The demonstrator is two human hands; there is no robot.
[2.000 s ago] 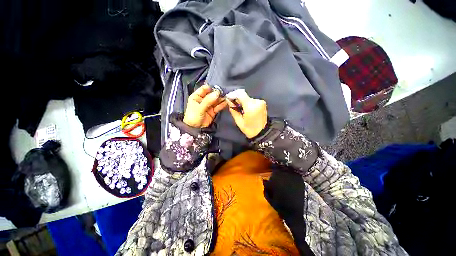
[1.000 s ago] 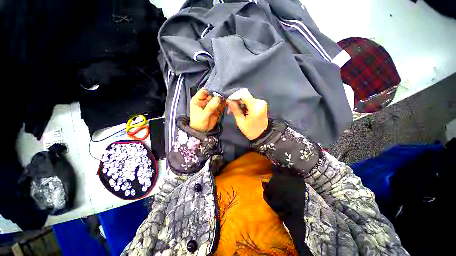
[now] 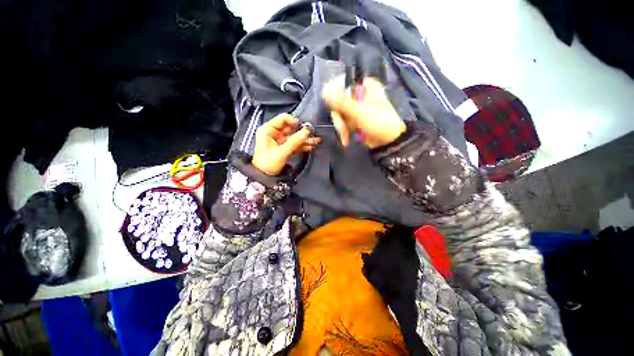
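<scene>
The grey garment (image 3: 431, 104) with paired white stripes lies over the table and down to my lap. My left hand (image 3: 281, 144) pinches the garment's edge, with a small silvery button (image 3: 307, 126) at the fingertips. My right hand (image 3: 363, 111) is raised over the garment to the right of my left hand and is motion-blurred. Its fingers are bent; what it holds cannot be made out. A thin pale line, likely thread, runs from the button toward my right hand. No needle can be made out.
A round red-rimmed tray (image 3: 165, 230) of silvery-white buttons stands at the left. Scissors (image 3: 188, 172) with yellow and orange-red handles lie behind it. A black plastic bag (image 3: 50, 234) is far left, black garments (image 3: 174, 76) back left, and a plaid round pad (image 3: 502, 128) at right.
My right hand has moved away from my left hand, up and to the right. My left hand stays at the cloth edge. A red patch now shows beside my lap.
</scene>
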